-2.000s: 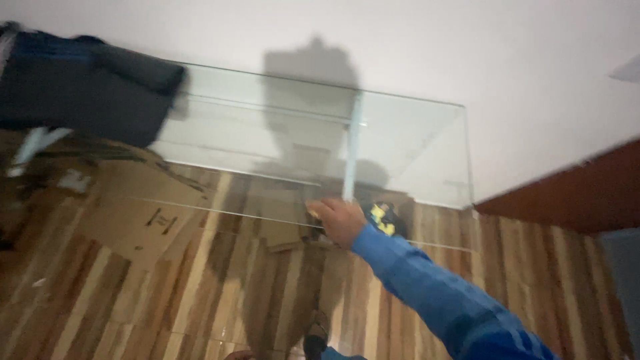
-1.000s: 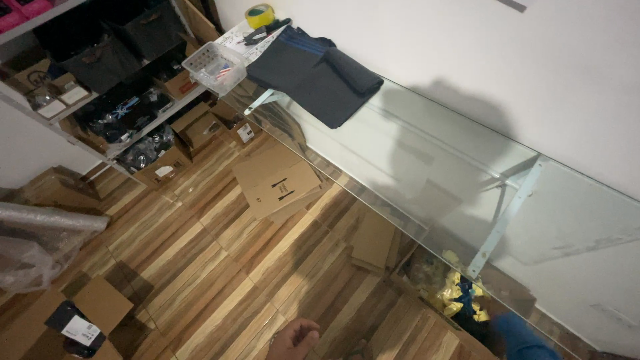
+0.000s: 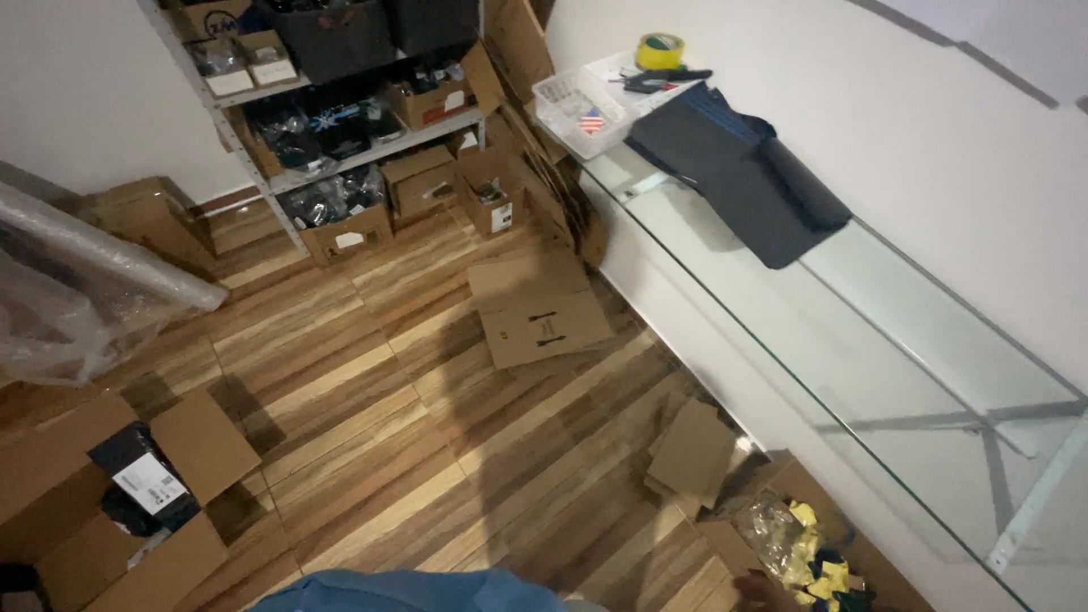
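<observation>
A blurred part of my right hand (image 3: 759,592) shows at the bottom edge, beside an open cardboard box (image 3: 727,544). Crumpled clear plastic (image 3: 769,531) and yellow pieces (image 3: 826,582) lie in that box. Whether the hand holds anything is hidden. My left hand is out of view; blue clothing (image 3: 408,592) fills part of the bottom edge. Along the wall runs a glass shelf (image 3: 918,340). Folded dark cloth (image 3: 765,187) lies on it, near a clear plastic tray (image 3: 574,110), a roll of yellow tape (image 3: 660,52) and dark-handled tools (image 3: 659,79).
Flattened cardboard (image 3: 540,310) and smaller cardboard pieces (image 3: 693,450) lie on the wood-look floor. At the lower left stands an open box (image 3: 170,561) with dark packages. Behind are a metal rack (image 3: 374,149) holding bins and boxes, and a clear plastic wrap roll (image 3: 110,246).
Earlier a hand was at the glass shelf's front edge; a second ago my left hand showed at the bottom, and it is now out of view. The view has swung considerably.
</observation>
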